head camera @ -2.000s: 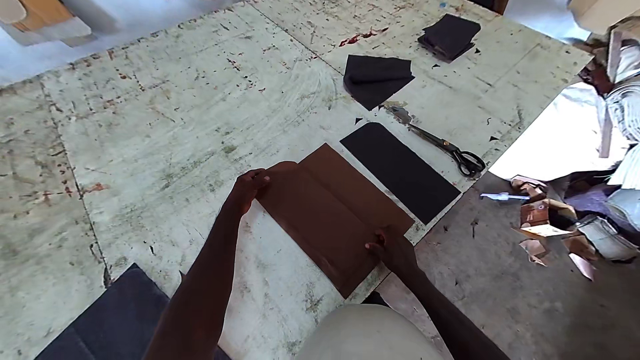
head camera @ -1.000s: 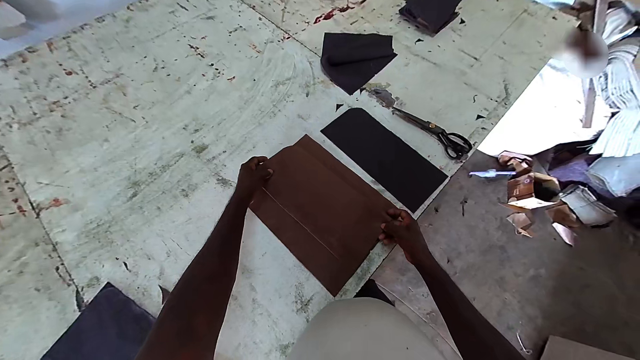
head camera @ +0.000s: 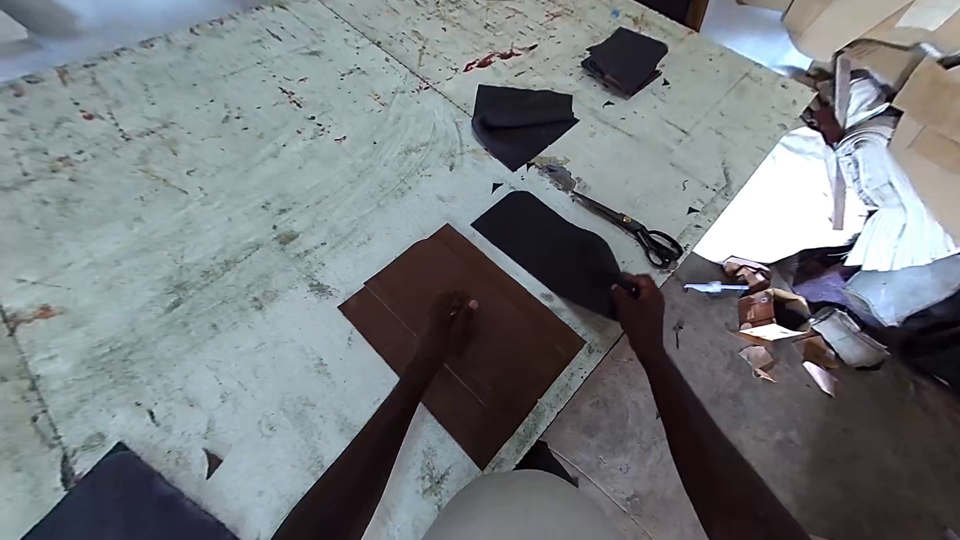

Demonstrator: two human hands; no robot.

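Note:
A brown fabric piece [head camera: 510, 337] with a pale line across it lies flat near the table's front edge. Above its middle is my left hand [head camera: 451, 313], blurred, its fingers curled; whether it touches the cloth I cannot tell. My right hand [head camera: 637, 298] pinches the near end of a black fabric piece [head camera: 551, 244] with one rounded end, and that cloth is buckled upward. Black-handled scissors [head camera: 630, 227] lie just beyond it. Farther back are a folded dark fabric piece [head camera: 521, 124] and a small stack of dark fabric [head camera: 626, 60].
The worn, stained table [head camera: 225, 225] ends at an edge beside my right hand. Dark cloth [head camera: 127, 499] lies at its lower left. On the floor to the right are torn cardboard [head camera: 772, 315], a pale blue pen-like item [head camera: 716, 288] and bundled papers [head camera: 885, 180].
My left hand has moved from the brown fabric's far left corner to over its middle. My right hand has let go of the brown fabric and taken hold of the black piece, which lay flat before.

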